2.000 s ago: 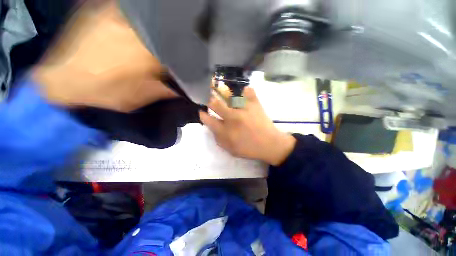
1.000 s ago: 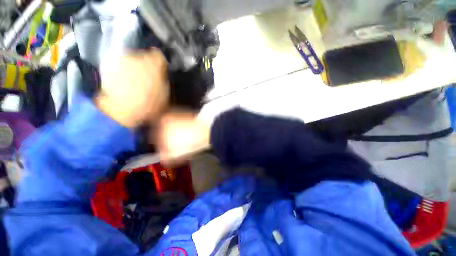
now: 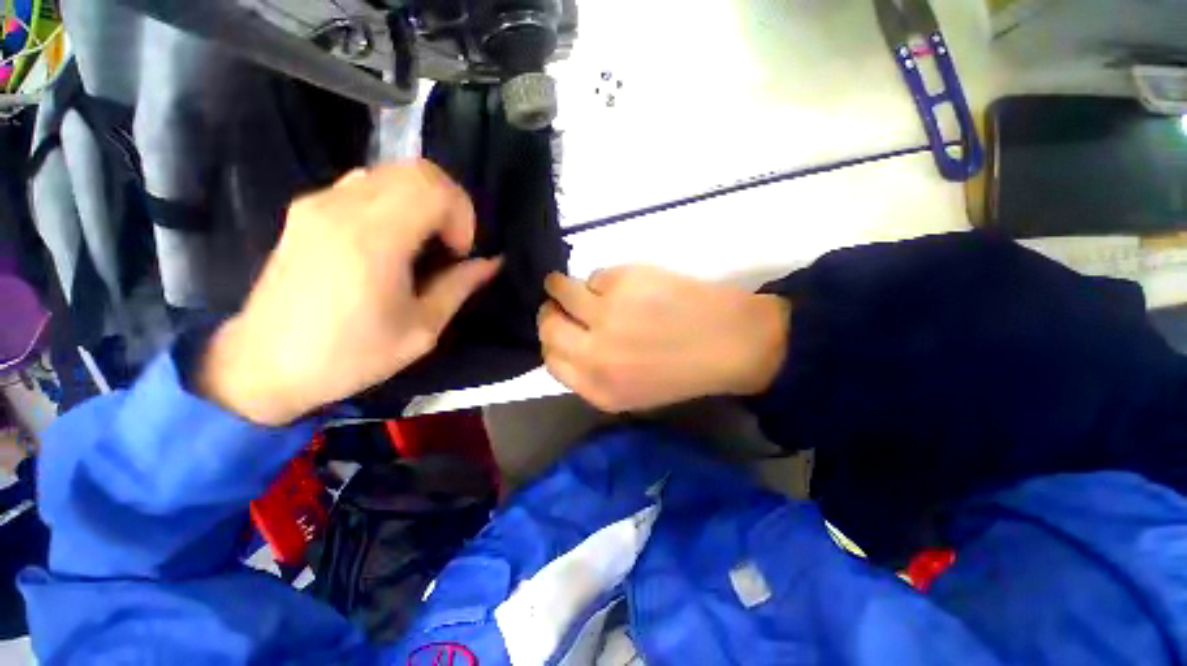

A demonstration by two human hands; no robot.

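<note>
A black garment piece point(image 3: 501, 182) lies on the white machine table below the sewing machine point(image 3: 378, 39), beside its knurled knob point(image 3: 529, 100). My left hand point(image 3: 365, 280) is over the black cloth, thumb and forefinger curved towards each other with a gap showing; whether it holds cloth is unclear. My right hand point(image 3: 644, 336) pinches the right edge of the black cloth near the table's front edge. The fingertips of my right hand partly hide the held edge.
Thread snips point(image 3: 940, 98) lie at the upper right, beside a black phone point(image 3: 1087, 163). Grey and black garment pieces point(image 3: 91, 195) hang at the left. A red basket point(image 3: 289, 510) with dark cloth is under the table edge. The white table point(image 3: 742, 78) extends right.
Both hands were blurred and close together; now they are apart over the black cloth. The view has shifted closer to the machine, and the snips and phone appear farther right.
</note>
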